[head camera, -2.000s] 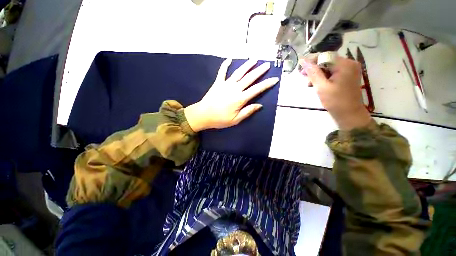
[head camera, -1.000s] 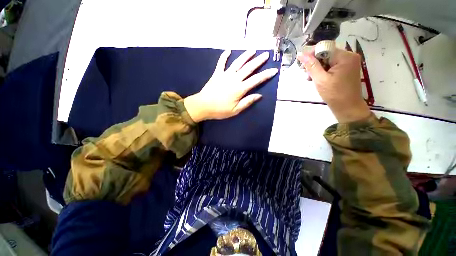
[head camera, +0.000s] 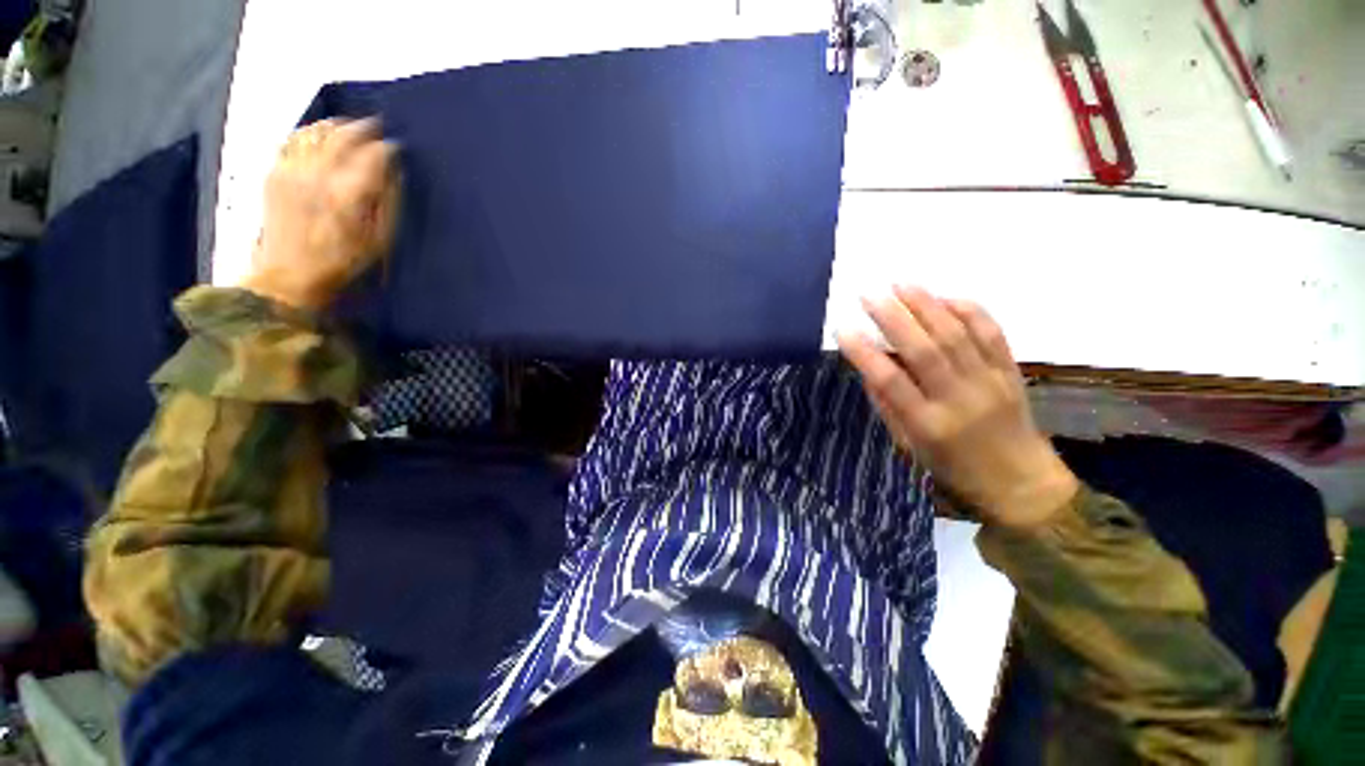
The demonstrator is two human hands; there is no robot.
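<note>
A navy cut panel [head camera: 614, 210] lies flat on the white table, its upper right corner at the presser foot [head camera: 838, 45]. My left hand [head camera: 327, 207] is blurred, with curled fingers closed on the panel's left end. My right hand [head camera: 943, 382] is at the table's front edge, palm down, fingers slightly bent and apart. Its fingertips are beside the panel's lower right corner; whether they touch the cloth is unclear. Most of the machine head is out of view.
Red-handled thread snips [head camera: 1100, 120] lie right of the needle, with a red and white stick [head camera: 1250, 90] beyond. A metal disc [head camera: 921, 68] lies beside the foot. Navy cloth [head camera: 120, 299] hangs at left. The striped apron [head camera: 749, 494] covers my lap.
My left hand has moved left from the panel's middle to its left end. My right hand has come down from beside the needle; the pale spool it held is gone from it. The view has shifted down.
</note>
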